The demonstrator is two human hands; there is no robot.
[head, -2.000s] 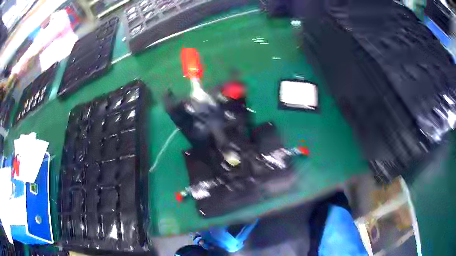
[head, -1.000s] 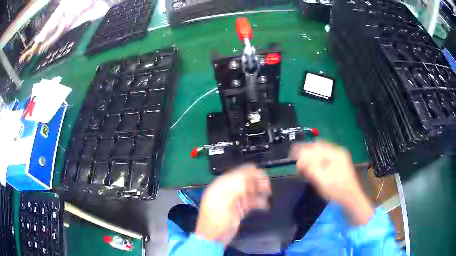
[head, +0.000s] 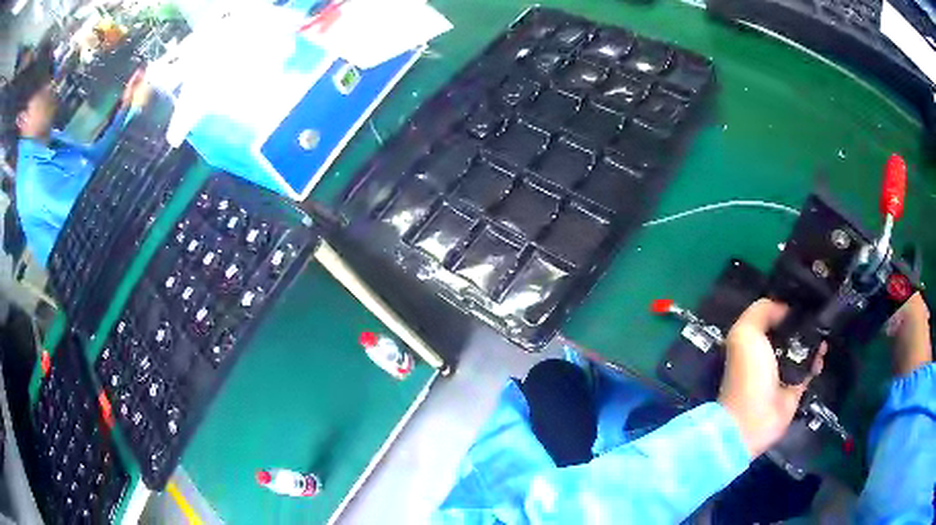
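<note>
The black toggle-clamp fixture (head: 821, 267) stands at the right on the green bench, with an upright red handle at its back and two red-tipped side levers. My left hand (head: 759, 377) is at its middle, thumb and fingers around a dark part of the fixture. Whether a small loose part is also between the fingers, I cannot tell. My right hand (head: 911, 336) is at the fixture's right side near the picture's edge. Its fingers are mostly hidden behind the fixture.
A black blister tray (head: 544, 154) lies left of the fixture. A blue-white box (head: 323, 123) with papers stands beyond it. A lower green side table (head: 277, 395) holds filled trays (head: 195, 308) and small red-white bottles (head: 386, 354). A person in blue (head: 51, 185) is at far left. A cable (head: 724, 207) reaches the fixture.
The view has swung left, so the fixture now sits at the right. My hands have moved from the bench's front edge onto and beside the fixture. More of the side table shows.
</note>
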